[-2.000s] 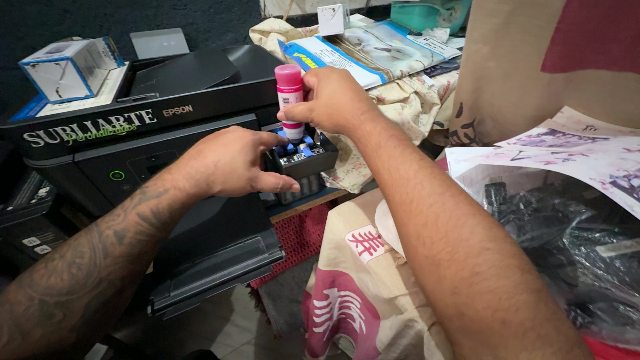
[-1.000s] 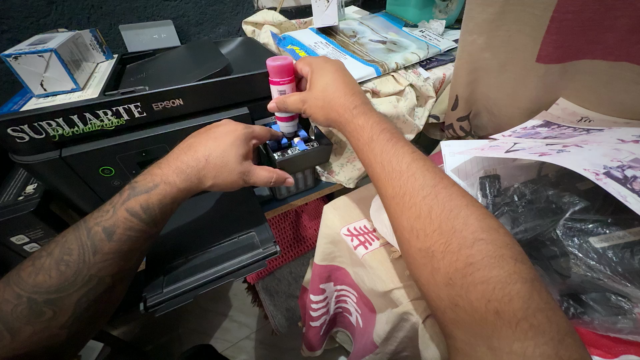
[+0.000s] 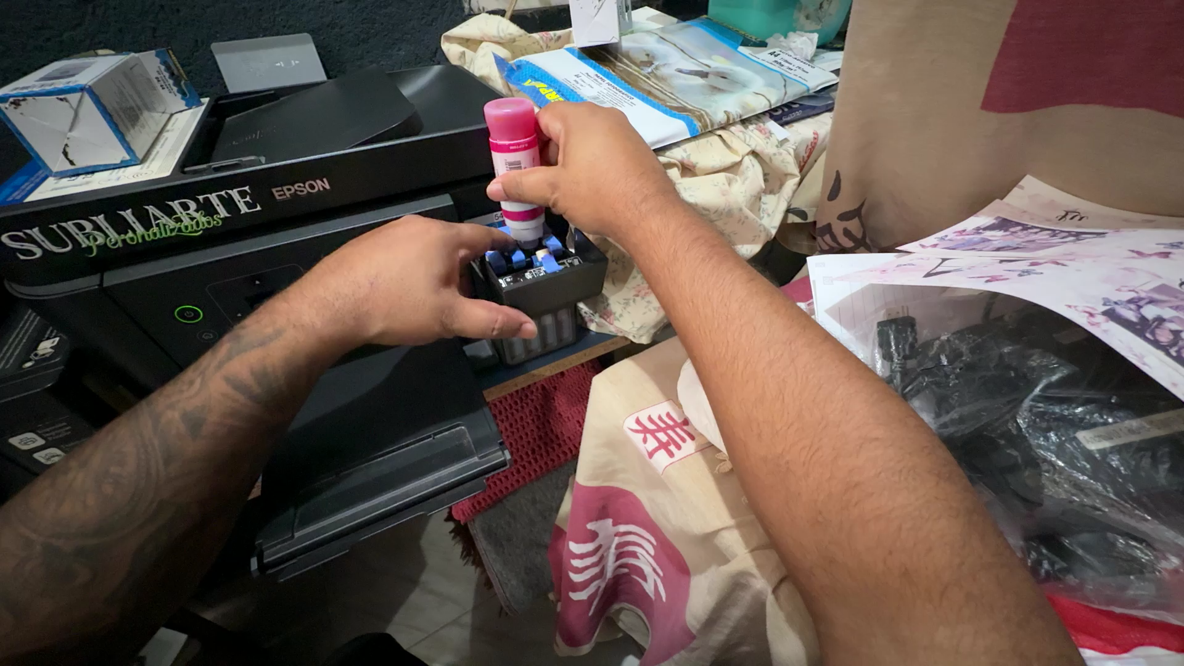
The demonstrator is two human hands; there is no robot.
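My right hand (image 3: 592,166) is closed around a pink ink bottle (image 3: 515,162), which stands upside down, nearly upright, over the ink tank unit (image 3: 546,277) at the right side of a black Epson printer (image 3: 370,157). The bottle's white shoulder and dark nozzle end point down among the tank's blue caps; whether the nozzle sits inside a port cannot be seen clearly. My left hand (image 3: 416,277) is beside the tank's left edge, thumb and fingers apart, holding nothing; its fingertips are near the blue caps, and contact cannot be told.
The printer's output tray (image 3: 379,490) juts out below my left hand. A small white and blue box (image 3: 88,111) rests on the printer. Behind the tank lie a plastic packet (image 3: 647,74) and floral cloth (image 3: 721,176). At right are printed papers (image 3: 1027,268) and a clear plastic bag (image 3: 1017,416).
The right hand keeps the pink bottle upside down over the tank, and the left hand stays beside it. The view has shifted slightly.
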